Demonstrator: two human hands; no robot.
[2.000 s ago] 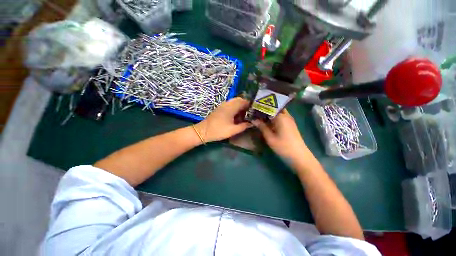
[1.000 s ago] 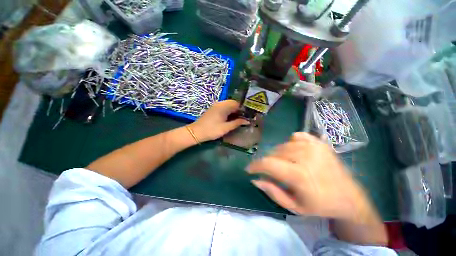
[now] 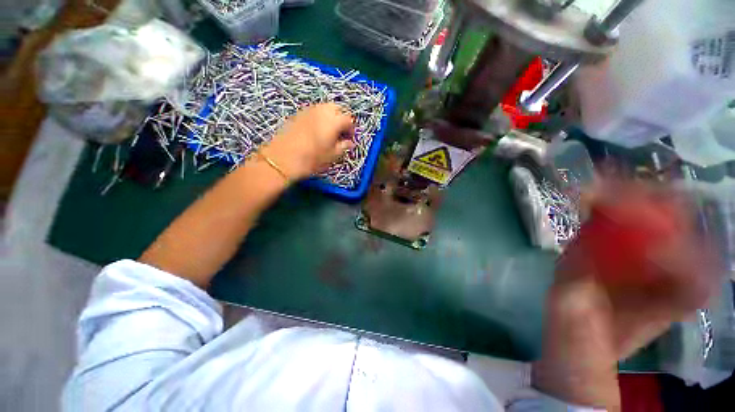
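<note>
My left hand [image 3: 316,141] is over the right part of the blue tray [image 3: 351,191], its fingers curled among the heaped metal pins [image 3: 258,109]; whether it pinches a pin cannot be told. My right hand [image 3: 600,306] is blurred at the right, at the red ball knob [image 3: 637,233] of the press lever, with fingers around its lower side. The hand press [image 3: 475,80] stands at centre, with its warning label [image 3: 438,161] on the front. The press fixture [image 3: 413,187] sits below the label, above the base plate [image 3: 396,219]. No hand is at the fixture.
A clear parts box [image 3: 556,209] with pins stands right of the press, partly behind the knob. A red bin [image 3: 525,96] is behind the press. A crumpled plastic bag [image 3: 121,72] and a dark phone-like slab [image 3: 151,159] lie left of the tray. Clear boxes [image 3: 388,30] stand behind.
My left hand has left the fixture and moved left onto the pins in the tray. My right hand has moved from in front of the press to the lever knob, which is now lower and nearer.
</note>
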